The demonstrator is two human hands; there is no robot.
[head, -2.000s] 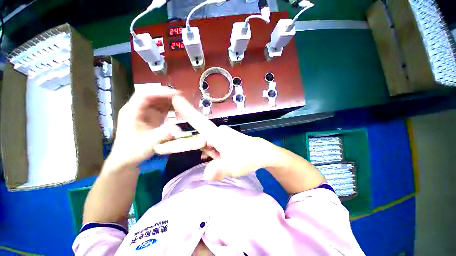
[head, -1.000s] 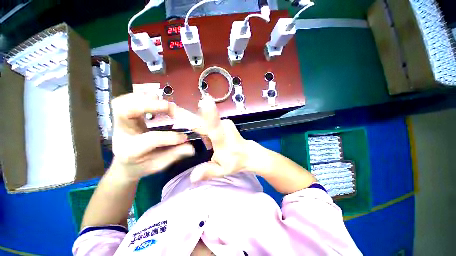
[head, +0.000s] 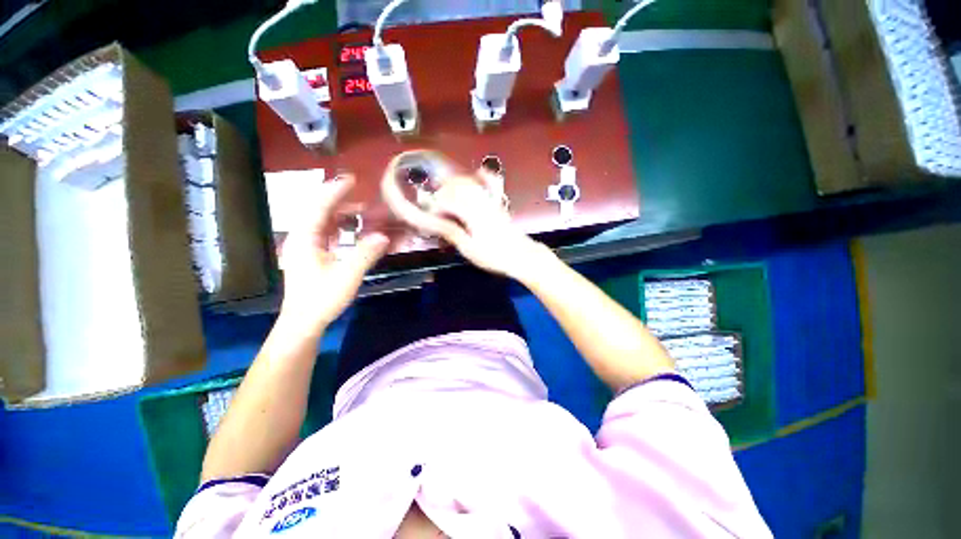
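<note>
The red-brown test fixture (head: 443, 137) stands in front of me with several white power adapters (head: 393, 93) upright on it, each with a white lead in its top. My right hand (head: 476, 223) grips the cream tape roll (head: 398, 195) at its right side, over the fixture's front part; both are blurred. My left hand (head: 321, 258) is at the fixture's front left, thumb and fingers apart, with nothing seen in it. A pale rectangle (head: 293, 195) lies on the fixture beside the left fingers.
An open carton (head: 163, 232) with white adapters stands at the left, a narrower carton (head: 240, 211) beside it. Another carton (head: 843, 116) stands at the far right. Green bins (head: 753, 305) with white adapters sit below the bench edge at right and lower left.
My hands have moved apart from each other. My right hand has gone forward and taken hold of the tape roll, which lay on the fixture. The left hand's fingers have spread.
</note>
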